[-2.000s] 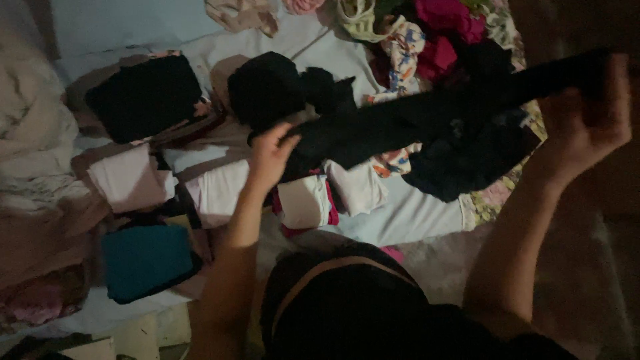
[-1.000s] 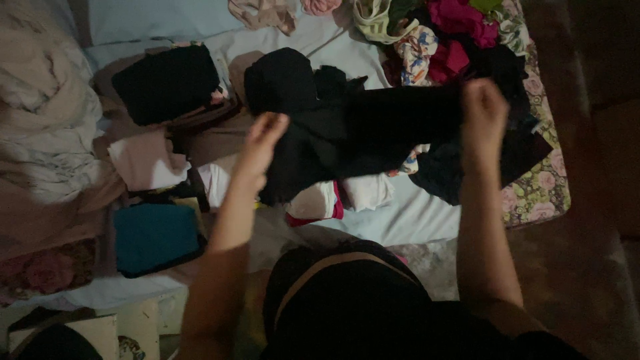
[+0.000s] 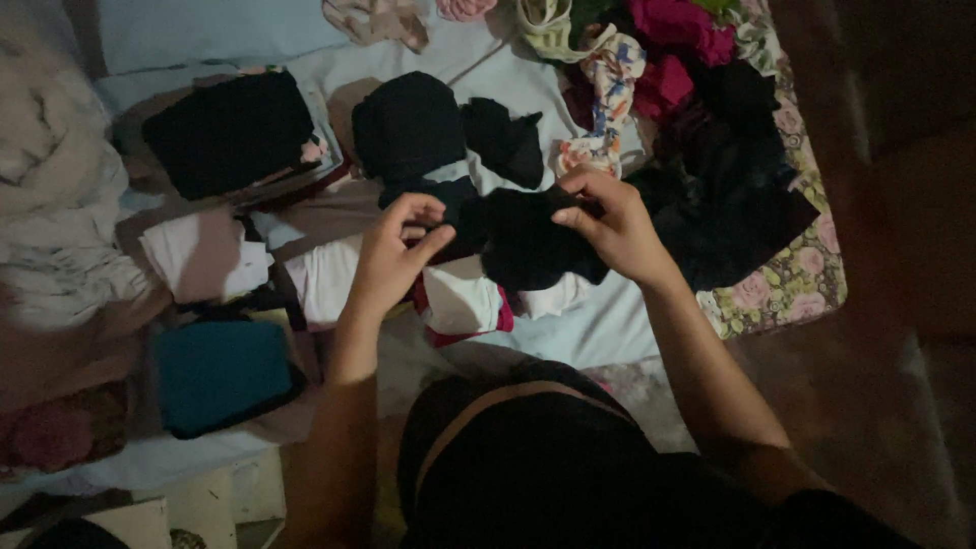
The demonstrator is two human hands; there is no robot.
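A black garment [image 3: 526, 236] hangs low over the bed between my two hands. My right hand [image 3: 606, 221] pinches its upper right part between thumb and fingers. At its left end is my left hand [image 3: 408, 240], fingers curled with a gap at the thumb; whether cloth is in them I cannot tell. Behind them lie a folded black garment [image 3: 409, 126] and a smaller crumpled black cloth [image 3: 507, 141]. Folded white cloths [image 3: 461, 297] with a red one beneath lie just below the held garment, and another white cloth [image 3: 328, 278] is beside my left wrist.
At left are a black folded stack [image 3: 232, 133], a pale folded cloth [image 3: 202, 255], a teal folded stack [image 3: 221, 374] and a rumpled beige cloth [image 3: 53, 168]. Loose black clothes [image 3: 724, 191], magenta cloth [image 3: 679, 38] and a patterned cloth [image 3: 614, 84] lie near the floral mattress edge [image 3: 812, 267].
The black garment was stretched wide between my hands and is now a shorter bundle. My right hand has come in leftward, closer to my left hand.
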